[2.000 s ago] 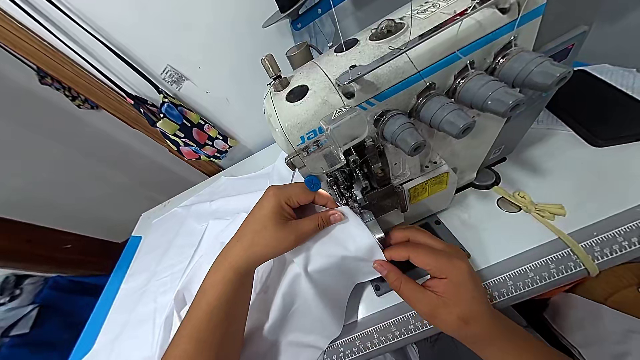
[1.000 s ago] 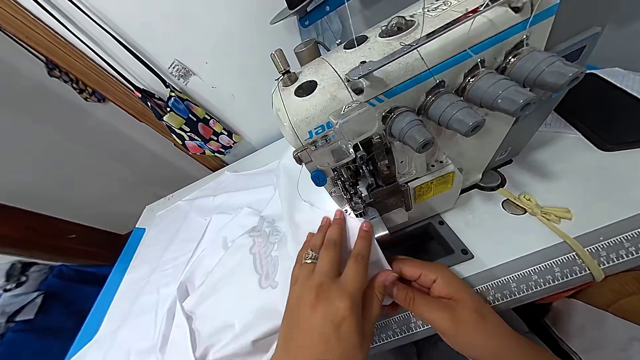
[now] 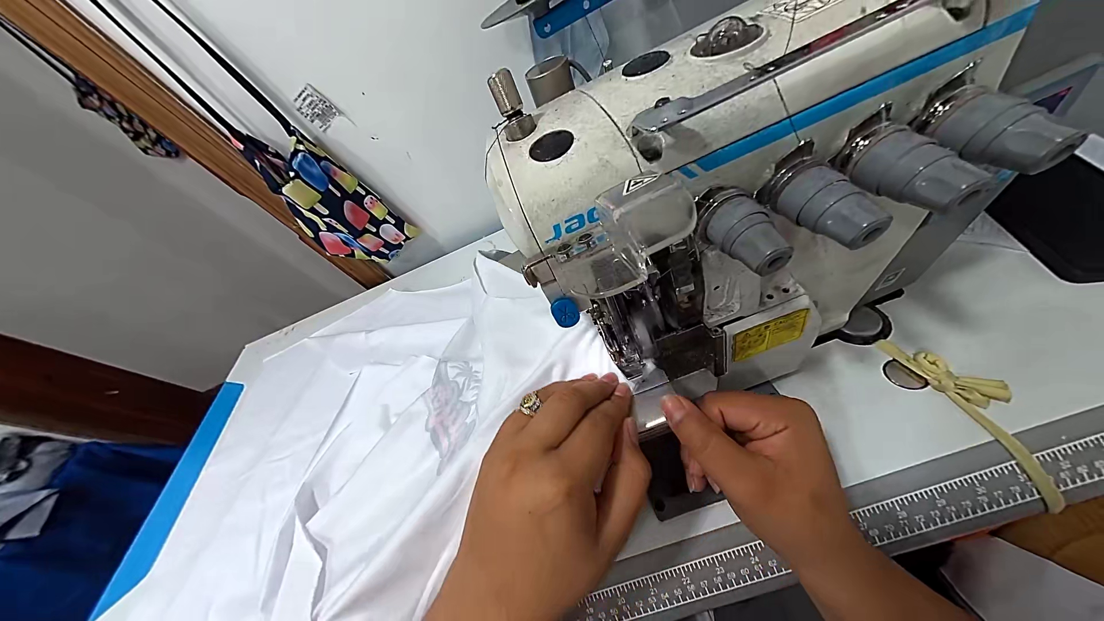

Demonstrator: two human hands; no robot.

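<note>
White fabric (image 3: 379, 466), with a faint printed figure showing, spreads over the left of the table and runs up to the needle area of a Jack overlock sewing machine (image 3: 569, 164). My left hand (image 3: 561, 466), a ring on one finger, lies on the fabric's right edge, fingertips just in front of the presser foot area. Close beside it, my right hand (image 3: 759, 466) is at the machine's front plate, thumb and fingers bent toward each other. Whether anything is pinched between them cannot be told. The needles are partly hidden behind a clear guard (image 3: 647, 216).
A ruler strip (image 3: 724, 573) runs along the table's front edge. A yellowish fabric tie (image 3: 957, 384) hangs over it at the right. Gray tension knobs (image 3: 832, 207) stick out from the machine. Printed cloth pouches (image 3: 345, 207) hang at the left wall; a dark pad (image 3: 1056, 216) lies at the right.
The fabric's edge was under both hands and now lies left of my right hand. My left hand has gone from pinching the edge to lying on the fabric. My right hand has moved up beside the foot.
</note>
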